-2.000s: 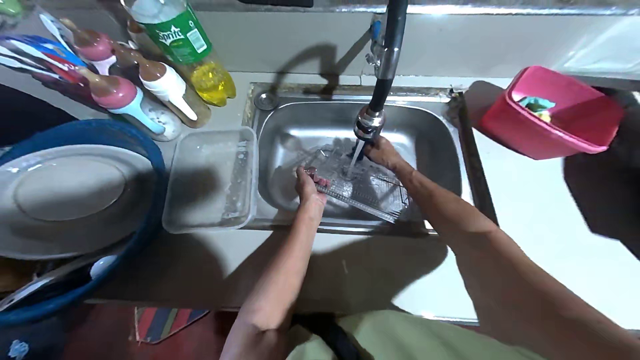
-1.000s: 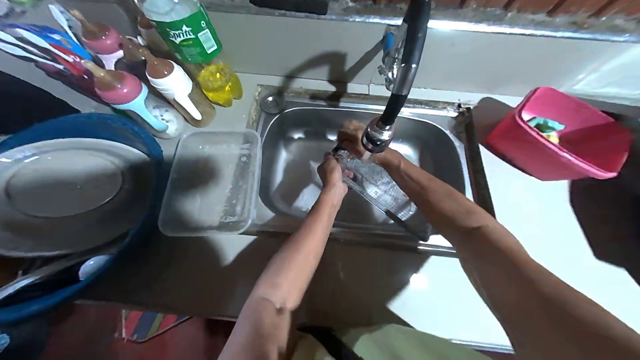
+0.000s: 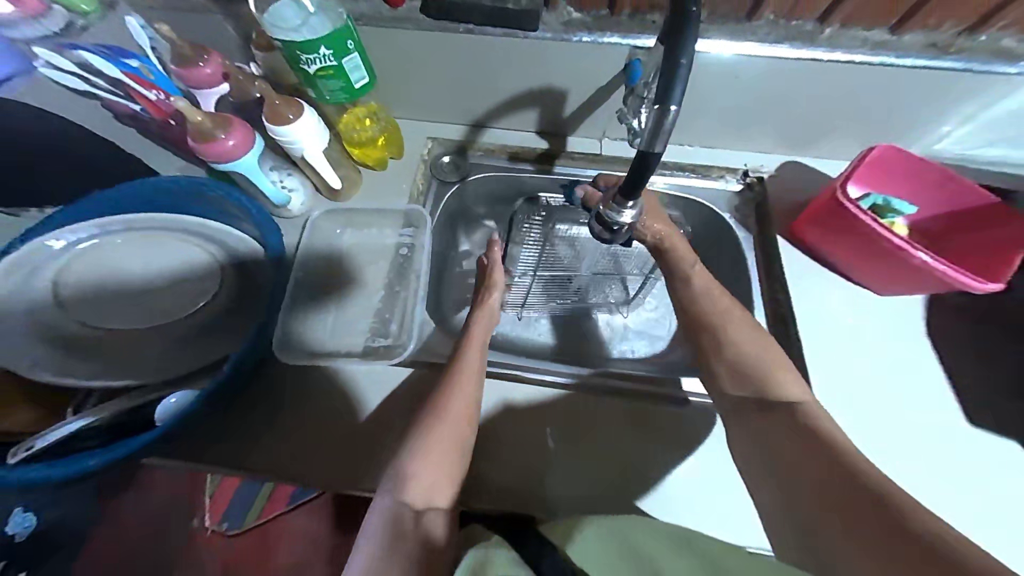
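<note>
A wire rack or basket of thin metal bars (image 3: 560,268) is tilted inside the stainless steel sink (image 3: 712,312). My left hand (image 3: 490,276) grips its left edge, fingers partly hidden behind the wires. My right hand (image 3: 632,212) is at the rack's upper side, under the faucet head (image 3: 616,218), with a dark teal scrubbing pad (image 3: 573,193) at its fingertips. The faucet's black hose (image 3: 668,96) comes down from above and hides part of this hand. Water wets the right wrist.
Left of the sink lies a translucent plastic container (image 3: 352,284). Beyond it, a blue basin (image 3: 268,240) holds a large plate (image 3: 136,296) and utensils. Baby bottles (image 3: 240,152) and a Sprite bottle with yellow liquid (image 3: 328,72) stand behind. A pink bin (image 3: 904,232) is at right.
The rack, which slanted down to the right, now shows its broad barred face. My left hand has moved left, apart from my right hand, which was close to it one second ago.
</note>
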